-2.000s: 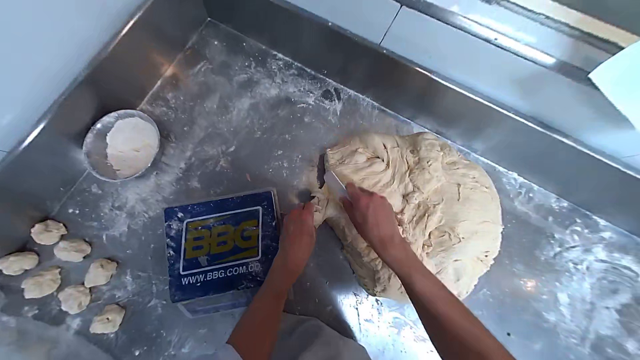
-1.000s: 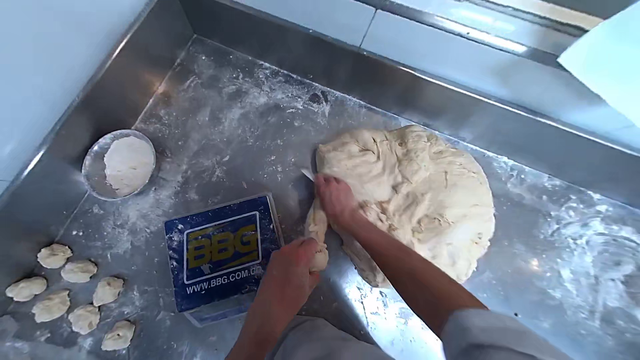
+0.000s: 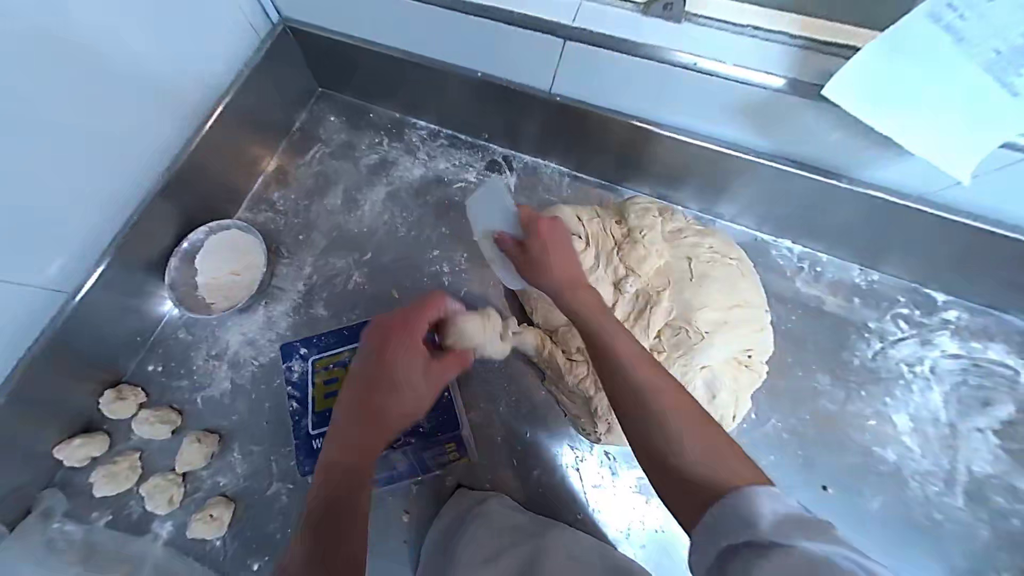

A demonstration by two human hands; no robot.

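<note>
A large mass of dough (image 3: 680,296) lies on the floured steel worktop. My right hand (image 3: 548,248) grips a pale plastic dough scraper (image 3: 494,224) at the left edge of that mass. My left hand (image 3: 404,360) holds a small lump of dough (image 3: 478,333), which a thin neck of dough still joins to the big mass. Below the left hand sits a blue box (image 3: 300,400) with yellow lettering, partly covered by that hand and forearm.
Several small dough pieces (image 3: 162,492) lie at the lower left, near a clear plastic sheet (image 3: 88,544). A round bowl of flour (image 3: 230,270) stands by the left steel wall (image 3: 184,184). Paper (image 3: 928,96) hangs at the upper right, above the raised back edge.
The scraper has come up off the dough edge and shows broad side on. My left hand has moved up over the box, with a dough lump in its fingers.
</note>
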